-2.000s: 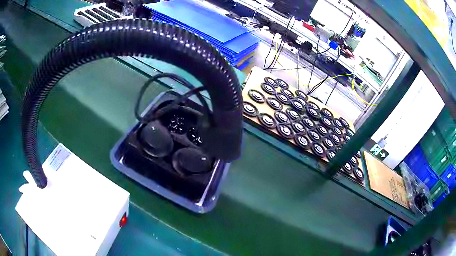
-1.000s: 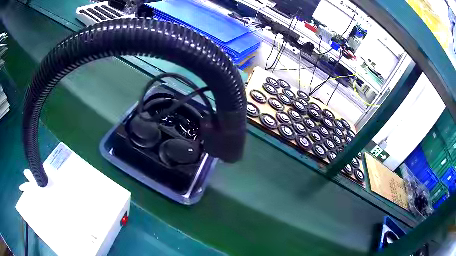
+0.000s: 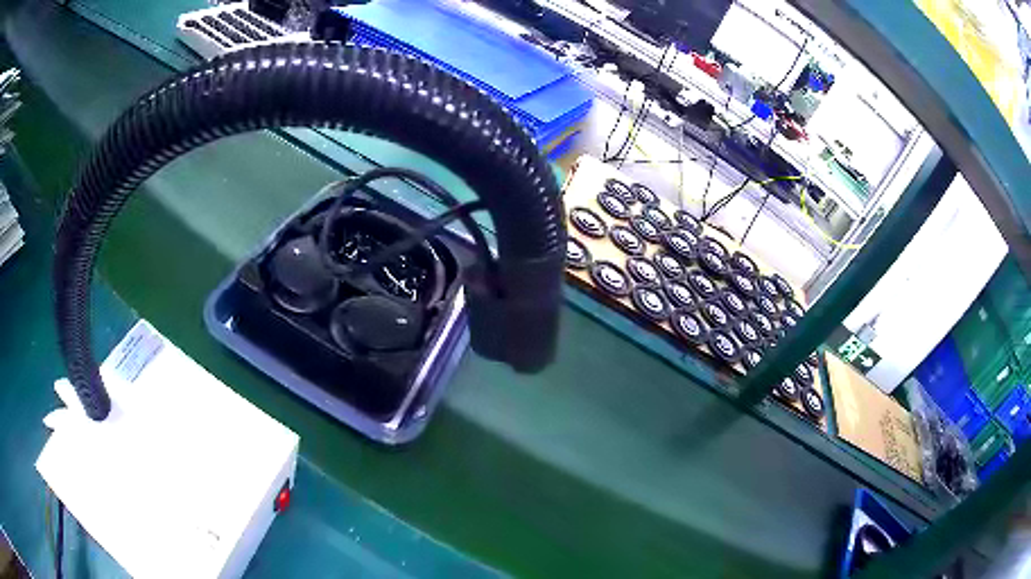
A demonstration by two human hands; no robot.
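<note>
No hand is in view. A blue-grey tote tray (image 3: 387, 430) sits on the dark green conveyor belt (image 3: 531, 452) in front of me. A black blister tray (image 3: 328, 368) lies inside it. Black headphones (image 3: 378, 325) lie in the blister tray, with two round ear cups towards me and the headband behind. Something shiny, perhaps a clear bag (image 3: 390, 269), lies inside the headband. The hose and its thin cable loop hang in front of the tote's back and right side and partly hide it.
A white box (image 3: 170, 464) with a red switch stands at lower left; its black ribbed hose (image 3: 305, 85) arches over the belt. Round black parts (image 3: 682, 294) lie on a board beyond. Blue sheets (image 3: 475, 57) are stacked behind. A second blue bin (image 3: 861, 532) shows at lower right, near green posts.
The tote tray with the headphones has moved left along the belt, out from behind the hose nozzle. The second blue bin at lower right has also shifted left and shows more.
</note>
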